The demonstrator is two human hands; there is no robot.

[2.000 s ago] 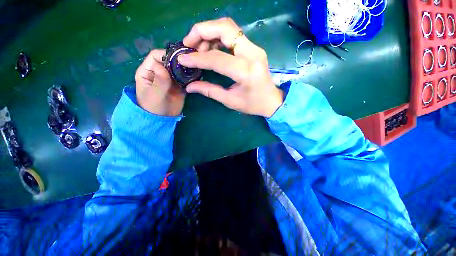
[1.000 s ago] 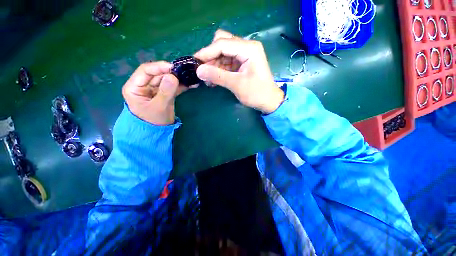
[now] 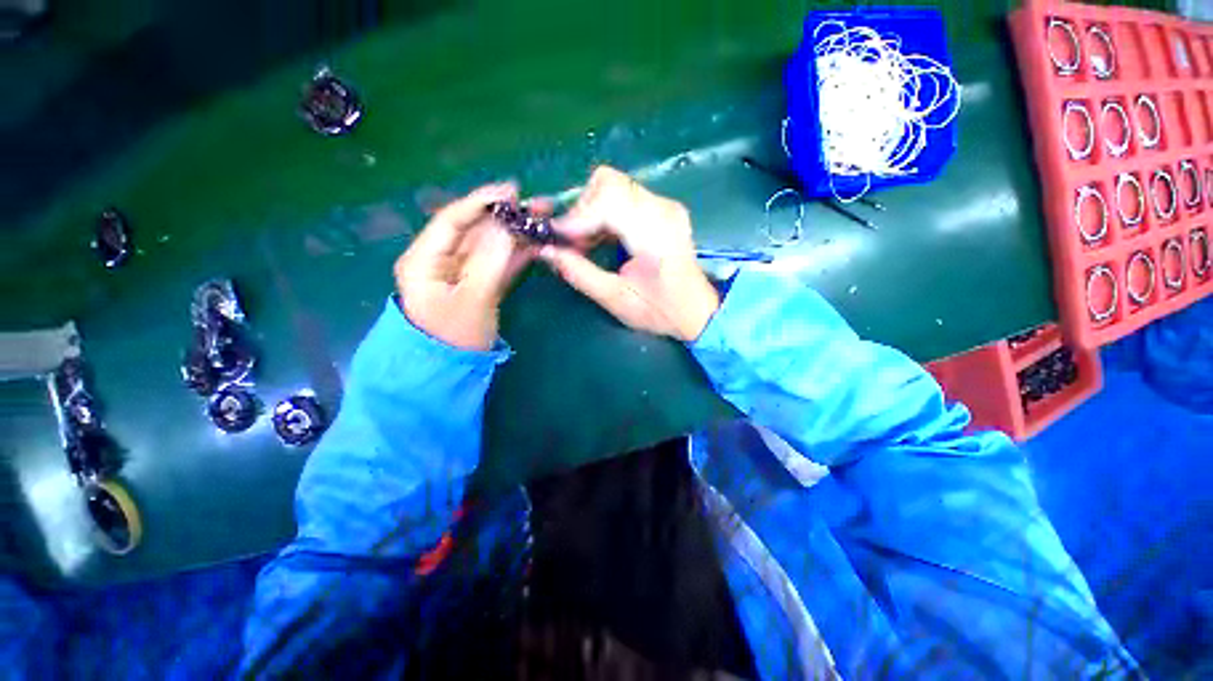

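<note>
A small dark round unit is held edge-on between both hands above the green bench. My left hand grips its left side with thumb and fingers. My right hand pinches its right side. The fingers hide part of the unit, and its face cannot be seen. Both hands are bare, with blue sleeves.
A blue box of white loops stands at the back right. A dark pointed tool, one loose white loop and a blue stick lie nearby. A red tray and red bin are right. Dark units and a tape roll lie left.
The unit has turned from face-up to edge-on between the fingers. Both hands sit lower in the picture. The view has shifted, showing more of the blue box and red tray.
</note>
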